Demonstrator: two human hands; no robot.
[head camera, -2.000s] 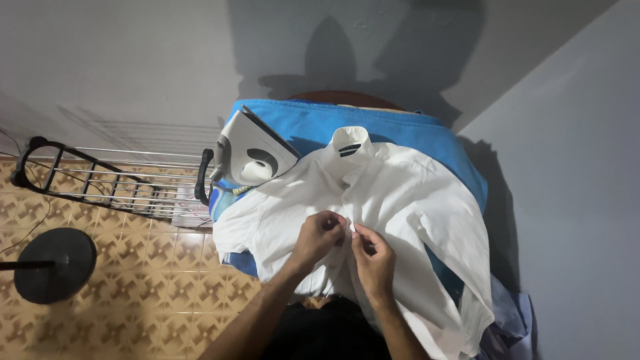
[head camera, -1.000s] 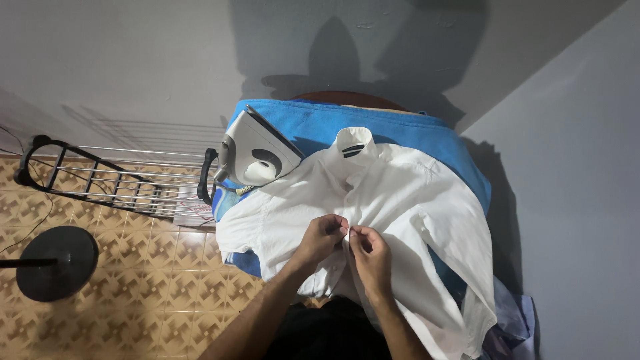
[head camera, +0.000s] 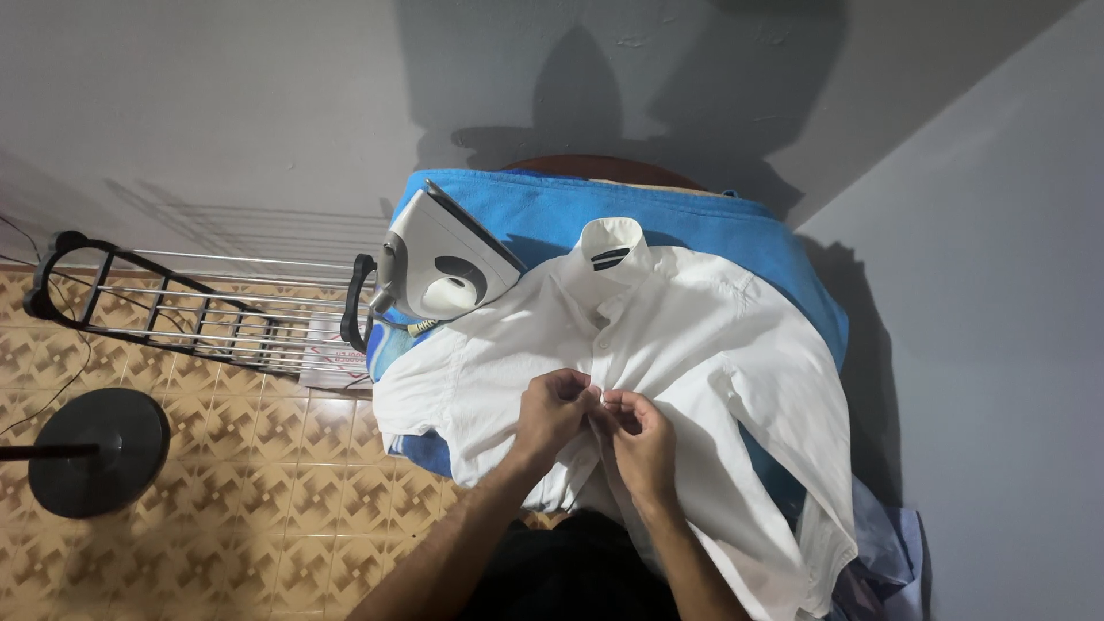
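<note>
A white long-sleeved shirt (head camera: 690, 345) lies front up, its collar away from me, over a blue cloth (head camera: 724, 220). My left hand (head camera: 556, 414) and my right hand (head camera: 638, 431) meet at the front placket, each pinching its fabric between thumb and fingers. Whether a button sits between the fingertips is hard to tell. Above them a button (head camera: 603, 343) shows on the placket. A white and grey clothes iron (head camera: 440, 267) stands on the blue cloth, beside the shirt's left shoulder as I see it.
To the left is a metal rack (head camera: 216, 302) with black ends, near a box (head camera: 332, 354) on the tiled floor. A round black base (head camera: 99, 453) stands at the far left. Grey walls rise behind and to the right. Bluish fabric (head camera: 888, 543) hangs at the lower right.
Both hands stay at the placket, with only small shifts of the fingers. The shirt and the iron keep their places.
</note>
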